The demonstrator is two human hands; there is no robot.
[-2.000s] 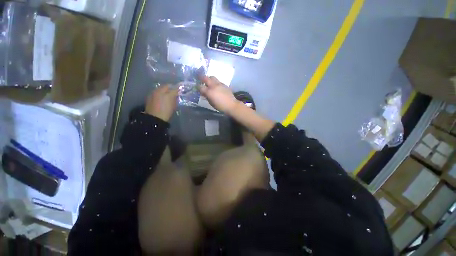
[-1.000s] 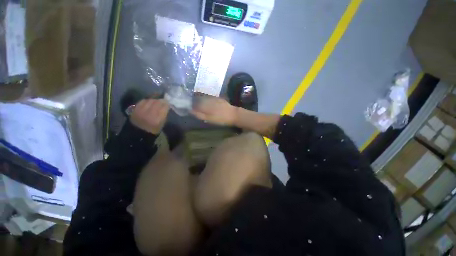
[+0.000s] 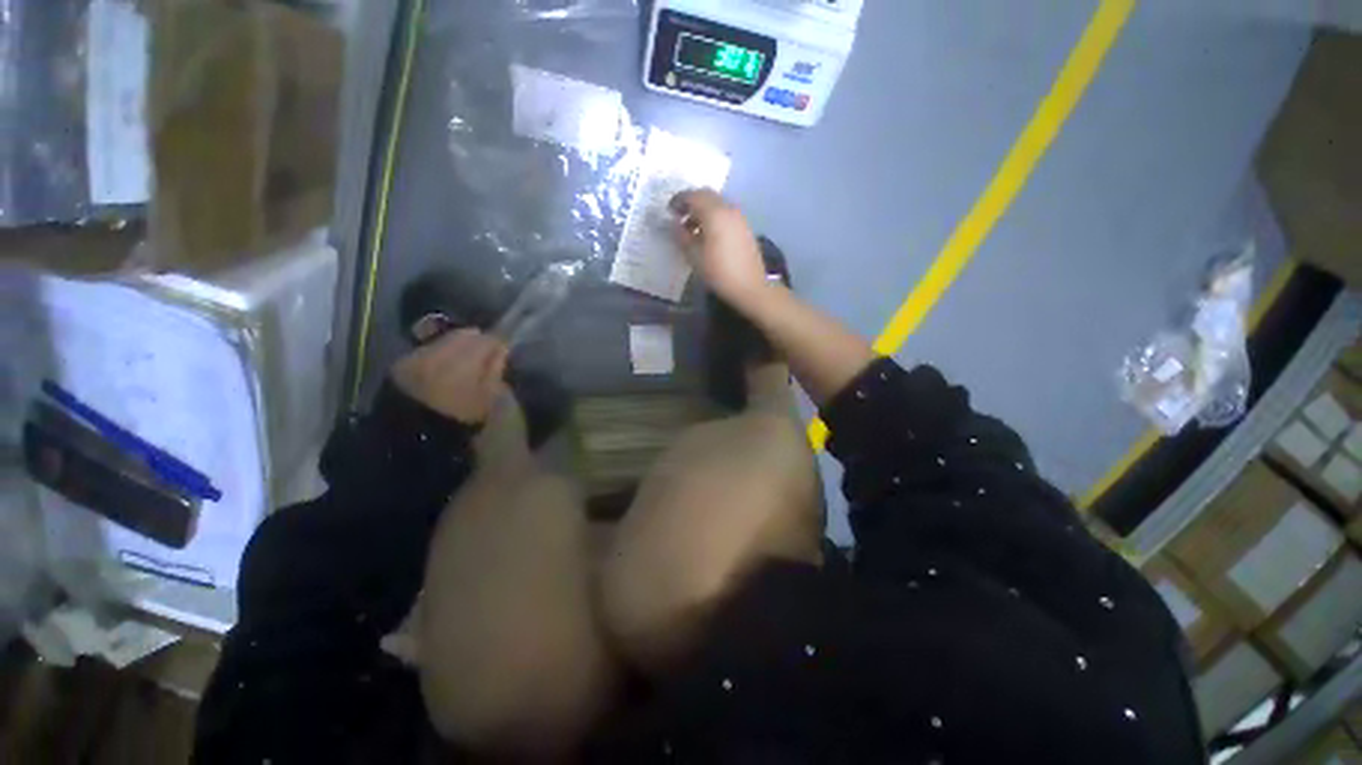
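My left hand (image 3: 456,374) is closed on the gathered, twisted end of a large clear poly bag (image 3: 515,187). The bag lies on the grey floor with a white label (image 3: 566,109) in it. My right hand (image 3: 714,247) is over a white printed paper sheet (image 3: 651,224) beside the bag, fingers bent; whether it grips the sheet cannot be told. A digital scale (image 3: 747,63) with a lit green display stands beyond, cut off by the top edge. A small white paper slip (image 3: 651,348) lies between my feet.
Record sheets (image 3: 150,389) with a dark phone-like object (image 3: 112,475) and blue pen (image 3: 135,443) are at left, below a brown carton (image 3: 242,135). A yellow line (image 3: 1008,172) crosses the floor. A clear bagged bundle (image 3: 1195,359) and shelved cartons (image 3: 1255,553) are at right.
My right hand has let go of the bag's end and moved forward and right over the paper sheet. My left hand still holds the bag's end. The small slip shows again between my feet.
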